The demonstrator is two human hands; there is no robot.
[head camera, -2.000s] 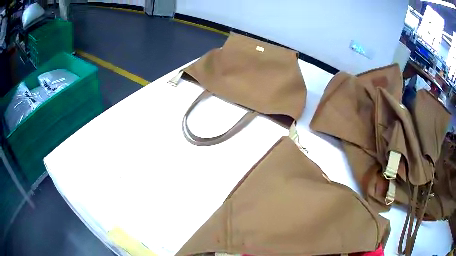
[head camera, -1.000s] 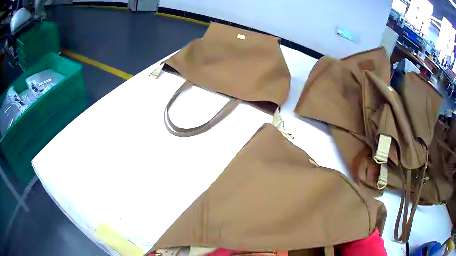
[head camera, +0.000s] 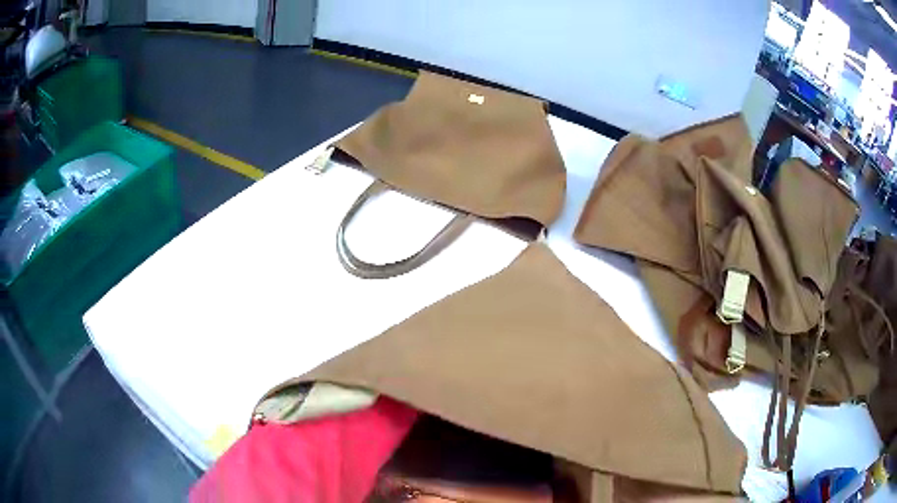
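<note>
A large tan-brown bag body [head camera: 551, 363] lies nearest me on the table, its dark opening facing me. A red sleeve [head camera: 315, 457] reaches in at the left end of this opening, beside a pale beige strap tab [head camera: 320, 401]. My left hand is hidden, apparently inside the bag. An orange-brown inner panel with a thin zip [head camera: 472, 488] shows in the opening at the bottom edge. A brown strap [head camera: 602, 486] hangs beside it. My right hand is not in view.
Another brown bag [head camera: 472, 147] lies beyond, its handle [head camera: 403, 267] on the white table [head camera: 226, 324]. Brown bags with buckled tabs [head camera: 728, 226] are heaped right. A blue container [head camera: 828, 485] stands bottom right. Green crates [head camera: 118, 216] stand on the floor left.
The near bag's left side has lifted and its opening has widened. A red sleeve now shows large at the left; the red at the right end is gone from view.
</note>
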